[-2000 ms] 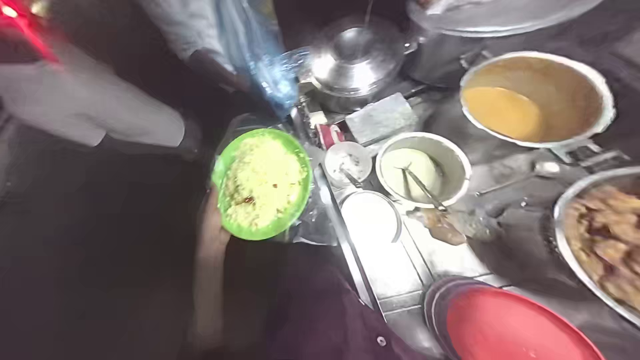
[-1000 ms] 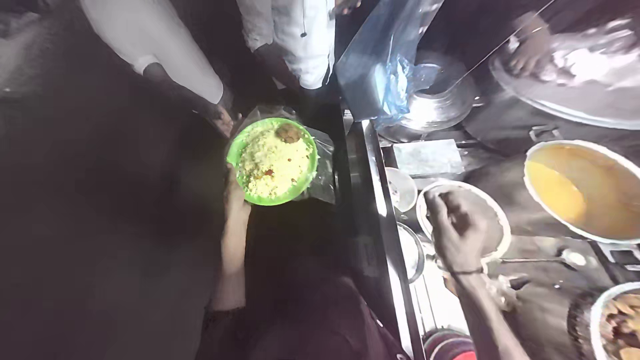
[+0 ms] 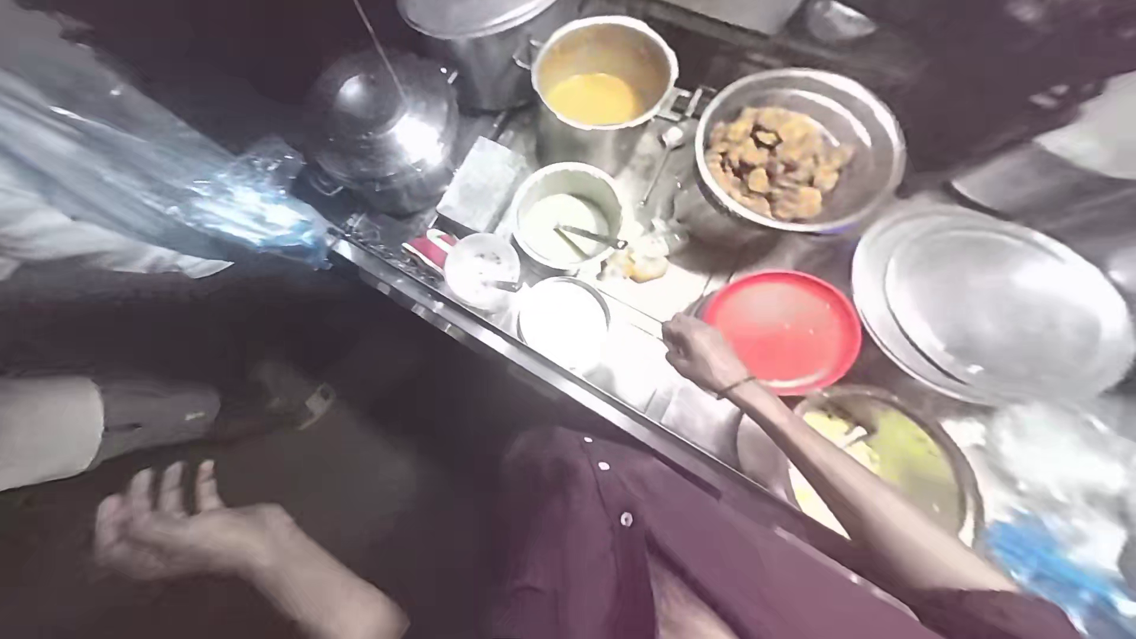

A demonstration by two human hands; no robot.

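Observation:
My left hand [image 3: 177, 532] is palm up at the lower left, its fingers apart and nothing in it. My right hand [image 3: 701, 355] has curled fingers at the left edge of a red plate [image 3: 785, 328] on the counter; whether it grips the rim or something thin is unclear. Left of that hand are a bright, overexposed round container [image 3: 563, 324], a small bowl [image 3: 482, 266] with a utensil, and a pot of pale sauce [image 3: 568, 213] with a spoon in it. Below the red plate, a large vessel [image 3: 958, 470] with yellowish food is partly hidden by my right forearm.
Behind stand a pot of orange-yellow curry [image 3: 605, 75], a metal basin of browned food pieces [image 3: 803, 146] and a lidded metal pot [image 3: 386, 133]. Large metal trays [image 3: 1003, 302] lie at the right. The counter's metal edge [image 3: 497, 346] runs diagonally. Another person's arm [image 3: 106, 426] is at the left.
The green plate of rice, held by my left hand a second ago, is out of view. My right hand has moved from above a pot to the red plate. The view has swung right.

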